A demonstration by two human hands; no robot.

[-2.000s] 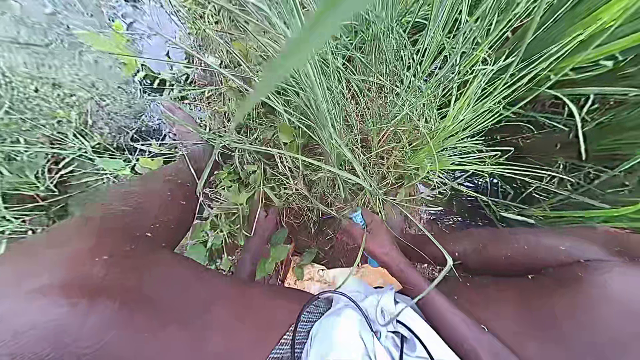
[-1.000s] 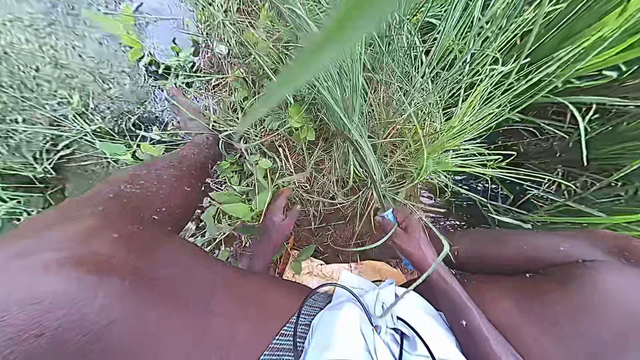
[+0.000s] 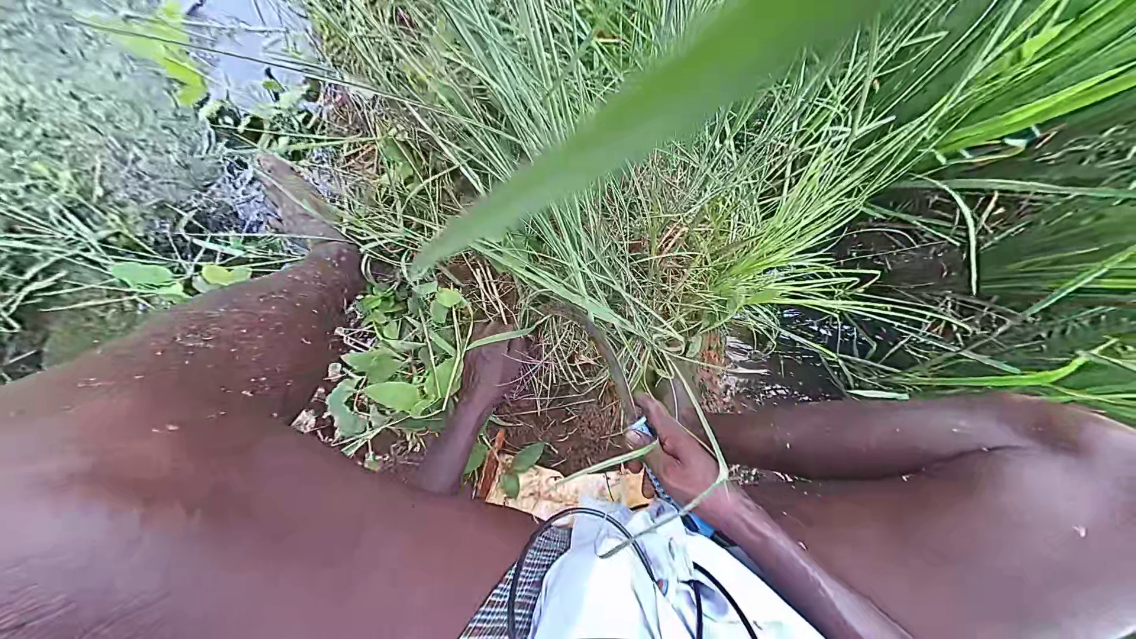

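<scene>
My right hand [image 3: 679, 457] is closed around the blue handle [image 3: 641, 429] of a sickle. Its thin curved blade [image 3: 611, 359] arcs up and to the left into the grass, where the tip is hidden. Left of the blade, my left hand [image 3: 493, 364] is low among the stems at the base of a clump of long green grass [image 3: 568, 240], its fingers curled on them and partly covered by blades. Bare soil [image 3: 577, 426] shows between the two hands.
My bare legs spread to both sides, with one foot [image 3: 297, 200] at upper left. Broad-leaved weeds [image 3: 390, 382] grow beside my left hand. Water [image 3: 799, 364] lies at right. Black cables [image 3: 568, 515] loop over white cloth [image 3: 603, 577]. A broad leaf [image 3: 621, 133] hangs close to the camera.
My left hand has gone from open beside the clump to curled at the stems. The sickle blade now shows curving into the grass; a second ago it was not plain to see.
</scene>
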